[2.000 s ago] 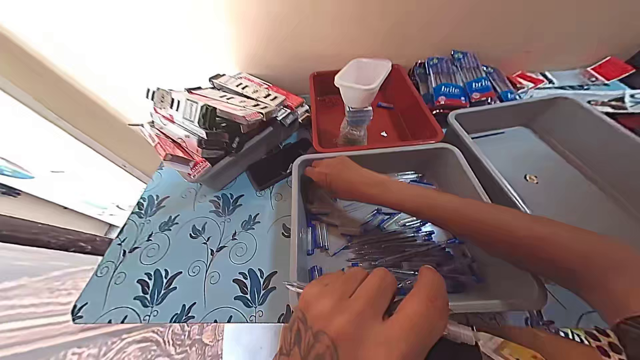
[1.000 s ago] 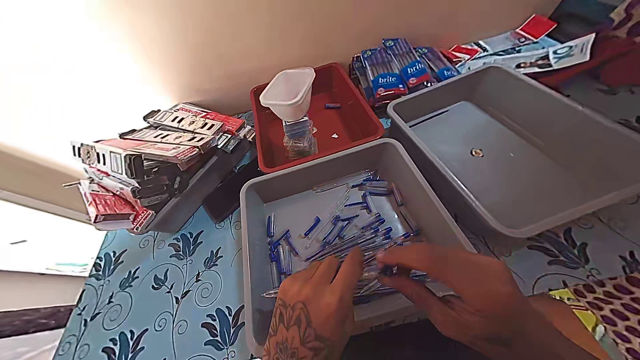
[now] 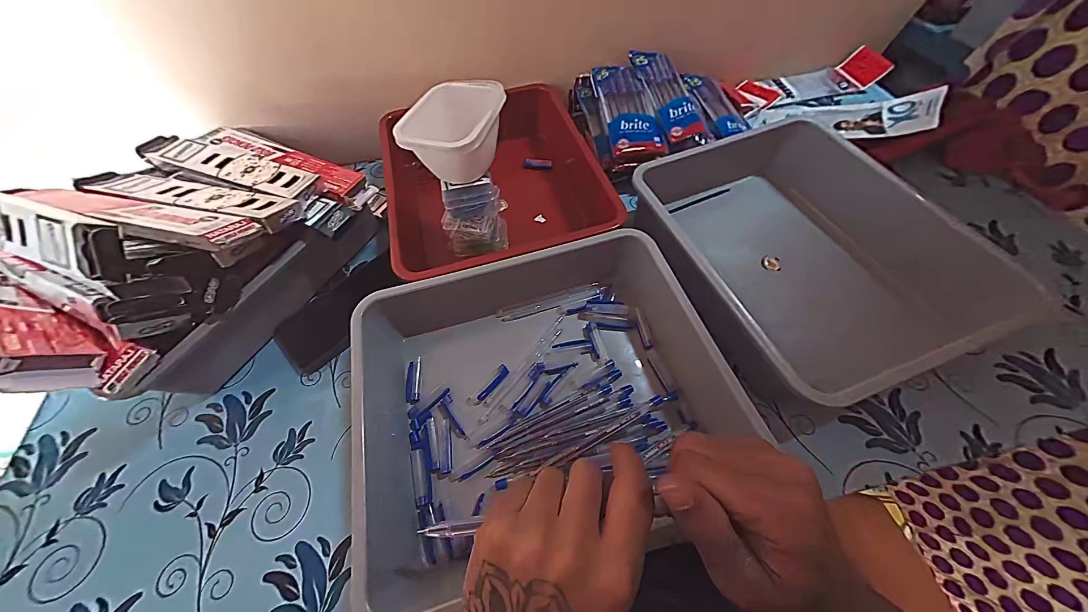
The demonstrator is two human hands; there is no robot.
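Note:
My left hand (image 3: 561, 527), tattooed on its back, is closed around a clear pen (image 3: 446, 529) whose tip points left over the near part of a grey plastic tray (image 3: 367, 408). Beside it, my right hand (image 3: 739, 510) has its thumb and fingers pinched at the other end of the pen; what lies between them is mostly hidden. In the tray under and beyond both hands lie many pen refills (image 3: 569, 429), blue pen caps (image 3: 491, 384) and clear pen barrels (image 3: 552, 302).
Behind stands a red tray (image 3: 578, 200) holding a white plastic tub (image 3: 450, 127) and small clear boxes (image 3: 473, 217). A second grey tray (image 3: 816, 323) is at right, packaged pens (image 3: 633, 127) behind it. At left, a dark bin (image 3: 246, 314) is heaped with cartons (image 3: 195, 204).
My right hand has come from the far left corner of the tray to the near side, beside my left hand. My left hand still has a pen in it. The view has shifted.

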